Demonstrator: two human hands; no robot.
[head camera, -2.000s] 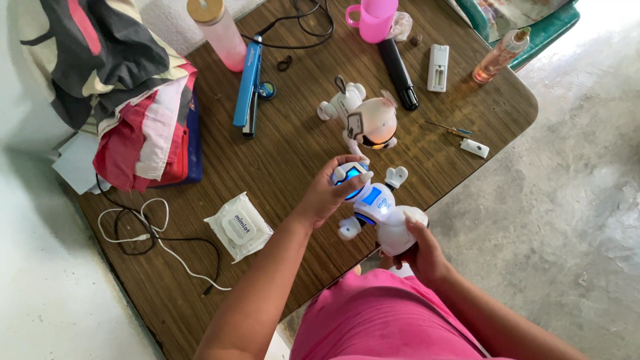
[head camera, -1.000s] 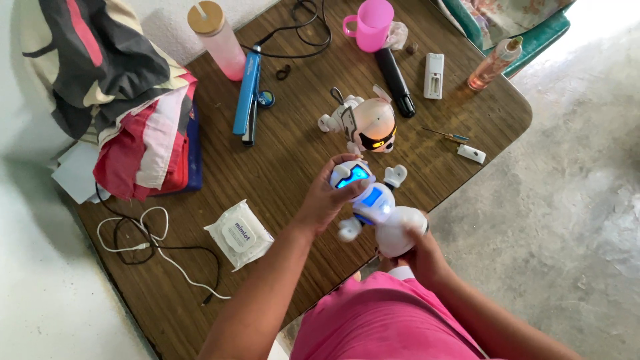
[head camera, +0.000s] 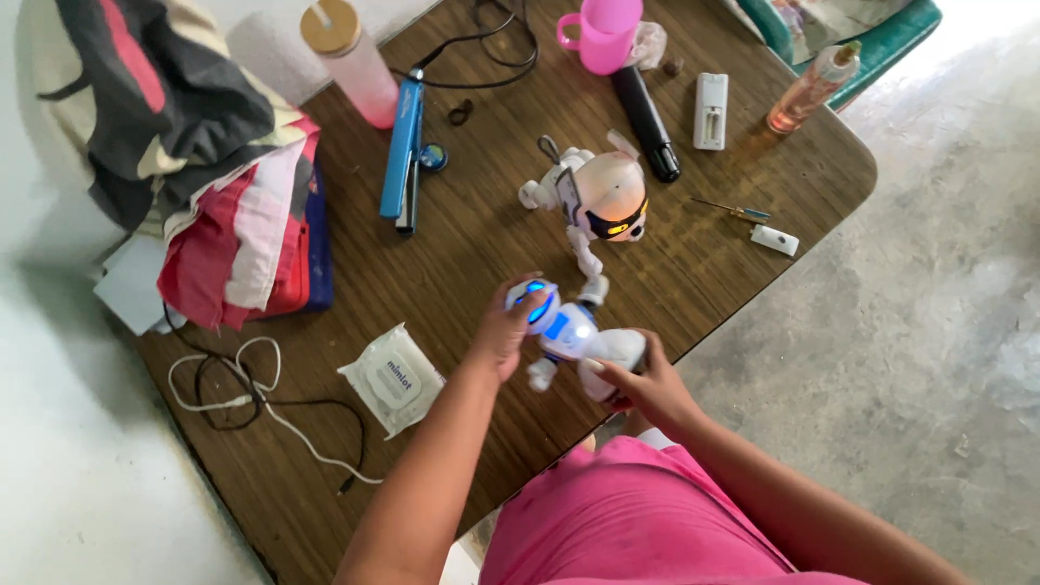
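A white toy robot (head camera: 571, 333) with blue lit eyes and a glowing chest lies tilted between my hands over the table's near edge. My left hand (head camera: 508, 325) grips its head, thumb on the face. At its legs, my right hand (head camera: 646, 374) holds the lower body. Just beyond stands a white robot dog toy (head camera: 609, 191) with a dark visor and yellow lit eyes, its foreleg close to the toy robot's arm. Right of the dog lie a small screwdriver (head camera: 731, 210), a white battery cover (head camera: 774, 240) and a white remote control (head camera: 711, 112) with its battery bay exposed.
On the wooden table (head camera: 455, 268) are a wipes pack (head camera: 396, 380), cables (head camera: 260, 398), a blue hair straightener (head camera: 402, 154), a pink-white bottle (head camera: 349, 61), a pink mug (head camera: 605, 32), a black cylindrical object (head camera: 646, 122), a spray bottle (head camera: 812, 89) and piled cloth (head camera: 236, 219).
The robot dog's head has turned, and its visor now faces the near right side. Its eyes show yellow light. Both hands keep hold of the toy robot.
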